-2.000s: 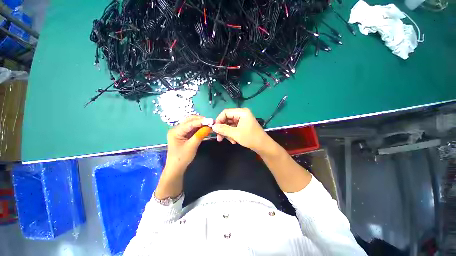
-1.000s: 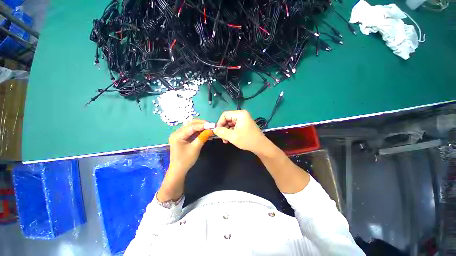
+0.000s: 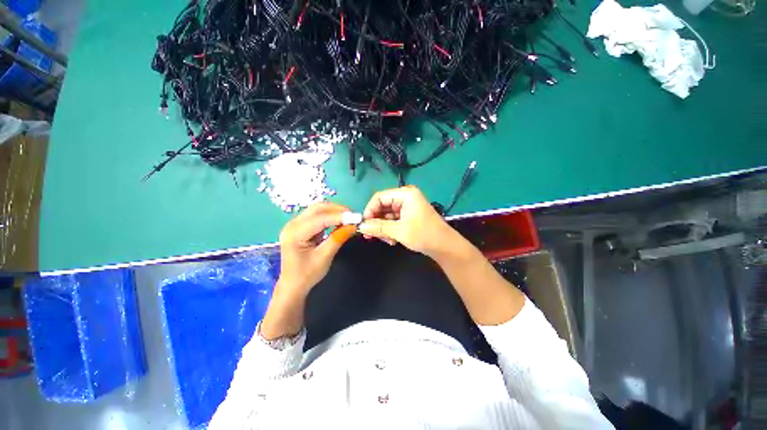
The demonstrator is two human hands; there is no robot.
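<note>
My left hand [image 3: 313, 241] is shut on a small orange tool [image 3: 343, 234], with a small white piece [image 3: 351, 217] at its fingertips. My right hand [image 3: 405, 221] pinches something tiny against it; the fingers hide most of it. A black cable [image 3: 462, 186] with a pale tip lies on the bench just beyond my right hand, its near part hidden by the hand. A loose pile of small white pieces [image 3: 294, 179] lies beyond my left hand. A large tangled heap of black cables [image 3: 362, 67] with red sections lies behind the pile.
The green bench [image 3: 109, 185] has a pale front edge below my hands. A crumpled white cloth [image 3: 647, 44] lies at the far right. A red basket [image 3: 515, 235] and a carton [image 3: 548, 290] are below the edge at right. Blue bins [image 3: 210, 336] stand on the floor at left.
Both hands stay together at the bench edge with only small finger shifts. The black cable by my right hand has moved slightly.
</note>
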